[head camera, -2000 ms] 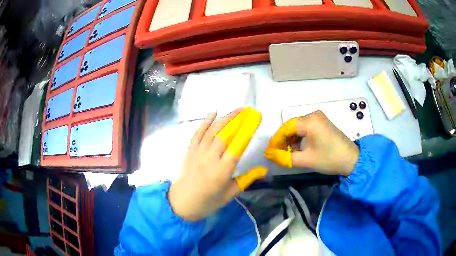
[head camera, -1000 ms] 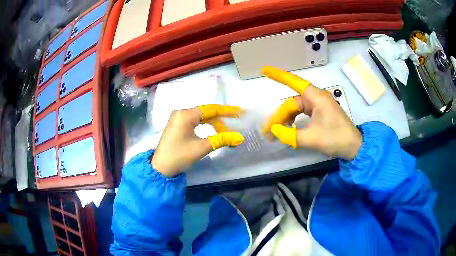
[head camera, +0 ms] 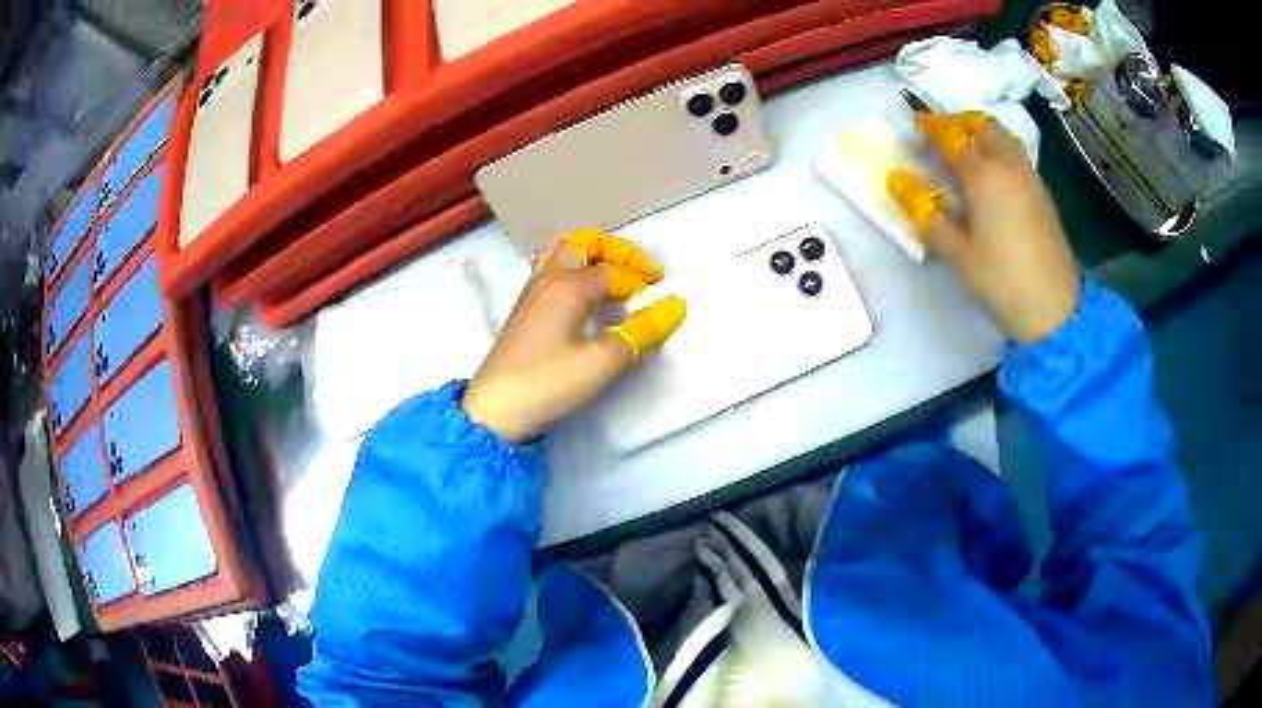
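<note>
A whitish phone back cover (head camera: 747, 332) lies on the pale mat, three dark lenses at its right end. My left hand (head camera: 588, 311), with yellow finger cots, is over its left end, thumb and fingers apart; nothing shows held. My right hand (head camera: 990, 208), also with yellow cots, has thumb and fingers at the right side of a cream sponge (head camera: 855, 169). Hand and sponge are blurred, but the fingers look closed on it. A second, pale gold cover (head camera: 609, 159) rests behind, against the red trays.
Stacked red foam trays (head camera: 457, 104) stand behind the mat. A tray of bluish covers (head camera: 215, 519) is at left. White wipes (head camera: 401, 339) lie on the mat's left. A crumpled wipe (head camera: 962, 69) and metal tin (head camera: 1128, 152) are at right.
The view has shifted and turned. My right hand has moved away from in front of me to the sponge at right. The near cover is now more exposed, with my left hand over its left end.
</note>
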